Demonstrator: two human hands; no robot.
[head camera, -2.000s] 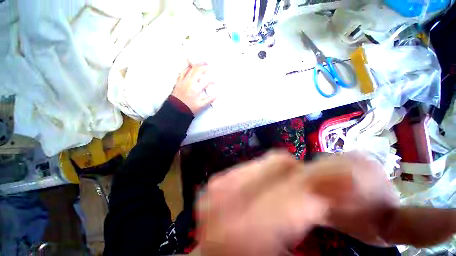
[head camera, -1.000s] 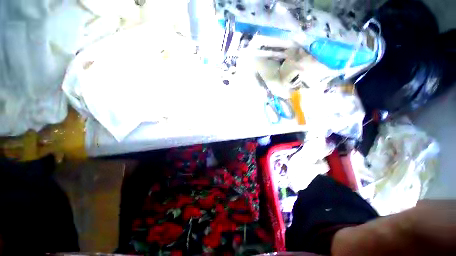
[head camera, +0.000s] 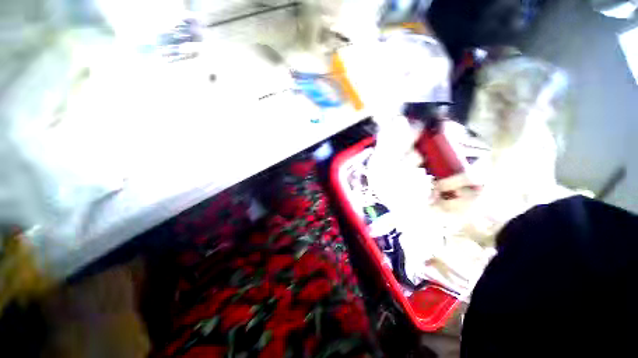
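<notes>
Neither of my hands is in the picture. A black sleeve (head camera: 559, 280) fills the lower right corner, with its hand out of view. The white sewing table (head camera: 189, 133) lies at the upper left, overexposed and blurred. Pale cloth (head camera: 49, 140) lies at its left and can hardly be told from the table top. Scissors with blue handles (head camera: 316, 89) lie near the table's right end, beside a yellow-orange edge (head camera: 346, 78).
A red basket (head camera: 343, 185) with white strips and scraps stands right of my lap. Red-flowered dark cloth (head camera: 273, 280) covers my lap. Clear plastic with pale material (head camera: 521, 105) is beyond the basket. Yellow wrapping (head camera: 19, 269) shows at the left edge.
The view has swung right and down, bringing more of the basket into sight. Both hands, seen two seconds ago, are out of the picture. The black sleeve is now larger at lower right.
</notes>
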